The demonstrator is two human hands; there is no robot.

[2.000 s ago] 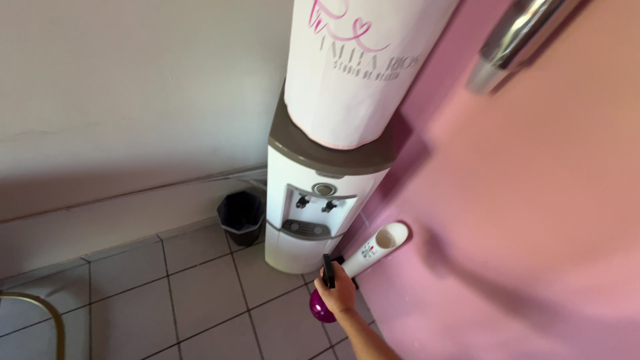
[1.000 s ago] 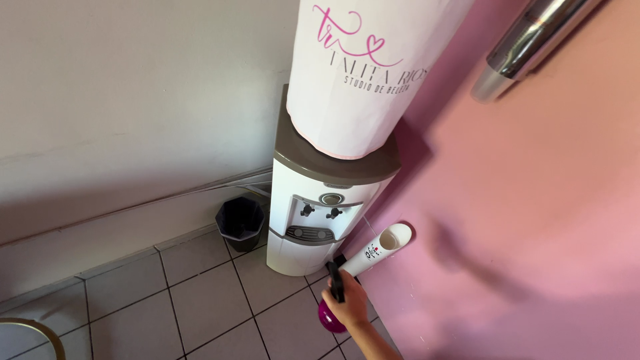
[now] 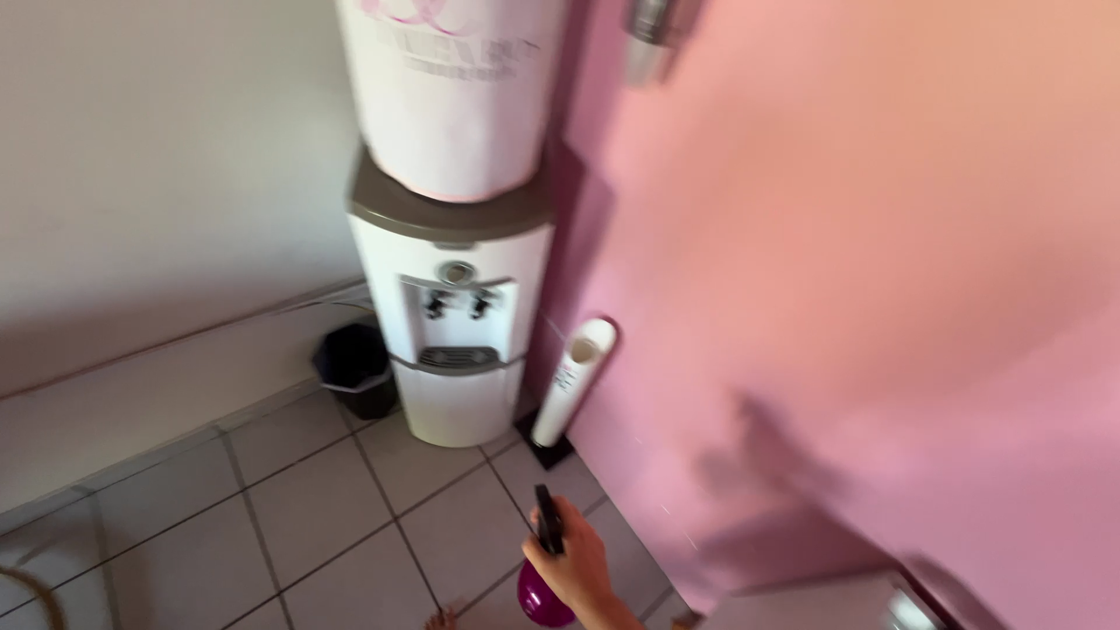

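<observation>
My right hand [image 3: 573,556], at the bottom centre, is closed around the black trigger head of a spray bottle [image 3: 541,595] with a shiny magenta body. The black nozzle points up and away from me, above the tiled floor. Beyond it stands a white water dispenser [image 3: 459,402] with a brown-grey top and two black taps. A white covered bottle [image 3: 451,131] with pink and grey writing sits on top. Between dispenser and pink wall, a slanted white tube holder [image 3: 564,394] stands over a black base [image 3: 547,451]. My left hand is outside the view.
A dark wastebasket [image 3: 359,376] stands left of the dispenser, by the white wall. The pink wall [image 3: 787,262] runs along the right, with a metal and grey fixture [image 3: 649,39] high on it. A pale surface [image 3: 814,604] juts in at lower right. A curved tan edge [image 3: 35,595] shows at lower left.
My right hand, still holding the spray bottle, has moved down and away from the tube holder, whose black base now shows. A pale surface has come into view at lower right.
</observation>
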